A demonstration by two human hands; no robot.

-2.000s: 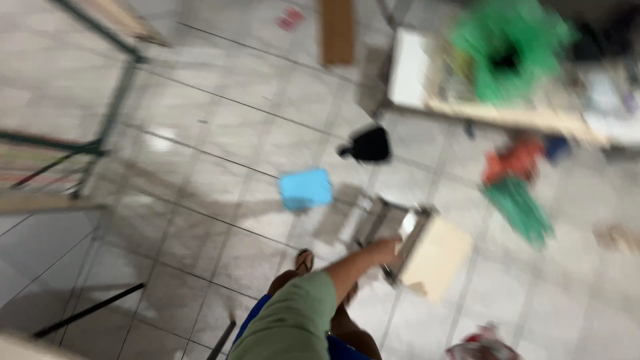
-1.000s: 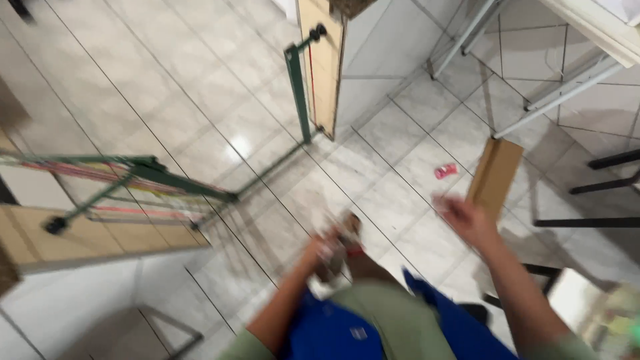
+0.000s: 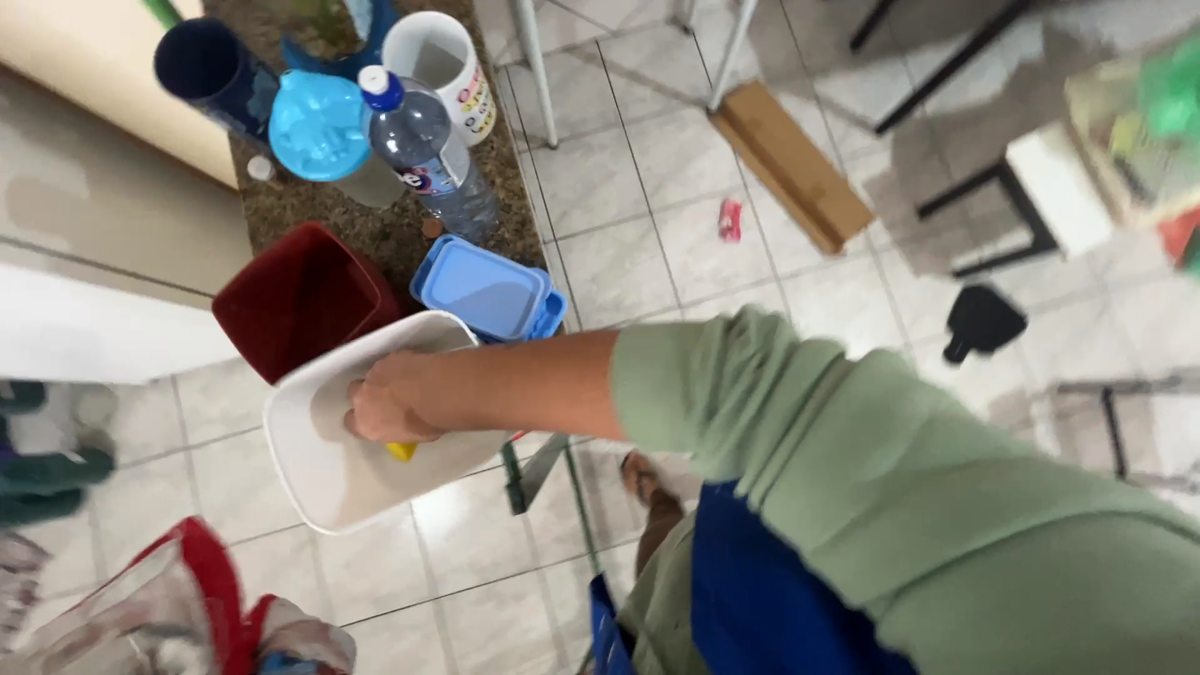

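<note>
My right hand (image 3: 394,398) is inside a white plastic bin (image 3: 328,483), its fingers curled around a small yellow object (image 3: 401,451) that shows below the palm. What the object is cannot be made out. The bin's mouth faces up toward me, and its upper rim lies against a dark red square container (image 3: 305,300) and near a blue plastic lidded box (image 3: 487,286). What holds the bin up is hidden. My left hand is not in view.
A granite counter (image 3: 375,220) bears a water bottle (image 3: 427,155), a light-blue lidded jar (image 3: 319,127), a white mug (image 3: 436,70) and a dark blue cup (image 3: 202,70). On the tiled floor lie a cardboard piece (image 3: 792,169), a pink wrapper (image 3: 730,220) and a black dustpan (image 3: 984,323).
The view has swung to the counter. Both hands were over the floor a second ago, the right near the cardboard; now the right is in the white bin and the left is out of view.
</note>
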